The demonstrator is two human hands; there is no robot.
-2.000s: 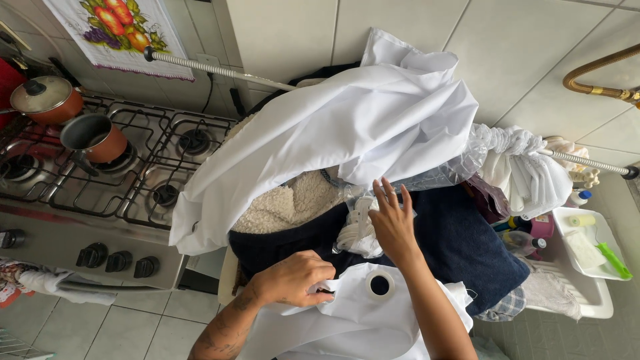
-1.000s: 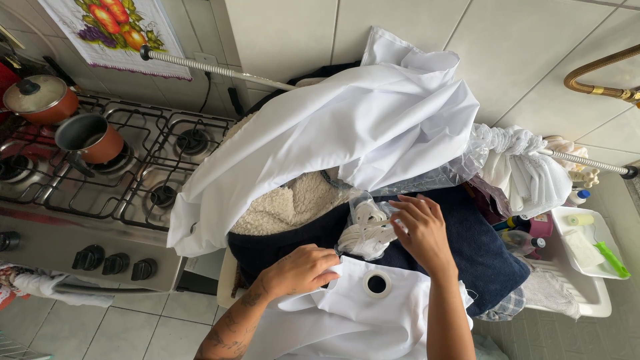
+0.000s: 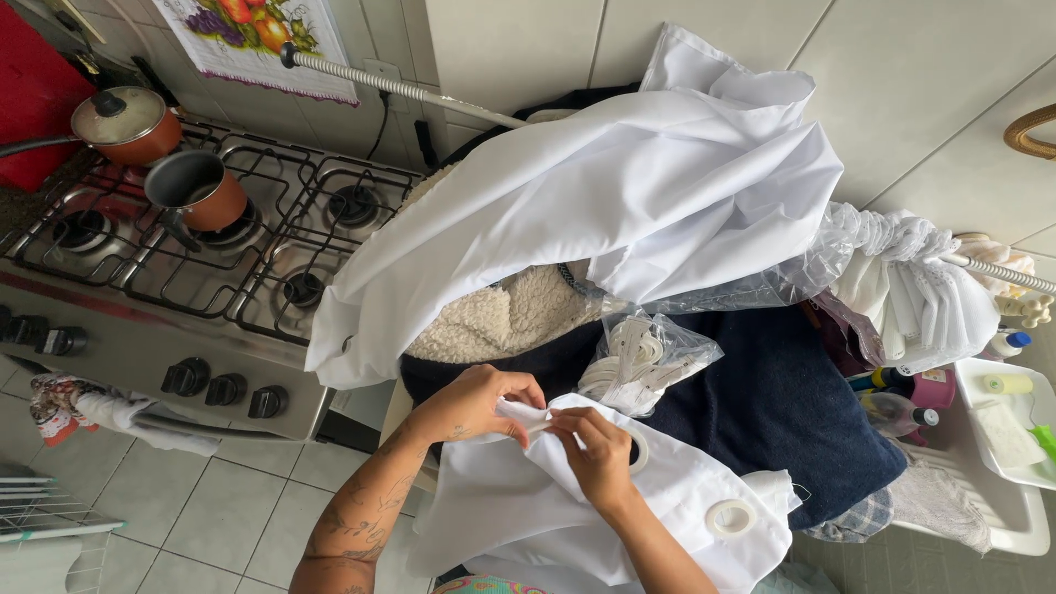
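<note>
My left hand [image 3: 487, 404] pinches the top edge of a white curtain [image 3: 594, 536], and my right hand [image 3: 592, 450] grips the same edge just beside it. One white plastic curtain ring [image 3: 731, 518] is set in the fabric to the right; another, partly hidden, lies by my right hand. Just beyond my hands a clear plastic bag of white rings [image 3: 648, 363] rests on navy cloth [image 3: 767, 404]. More white fabric [image 3: 610, 194] is draped over a rod and a cream fleece [image 3: 503, 318].
A gas stove [image 3: 206, 247] at left holds a lidded pot [image 3: 125, 124] and an open pot [image 3: 196, 190]. The spring-like rod [image 3: 404, 88] crosses behind. White ruffled cloth [image 3: 916, 289] hangs at right, above a laundry sink [image 3: 1019, 520] with bottles. A drying rack [image 3: 58, 528] stands lower left.
My right hand has come down from the bag of rings to the curtain edge. My two hands are now close together on the fabric, and the bag is uncovered.
</note>
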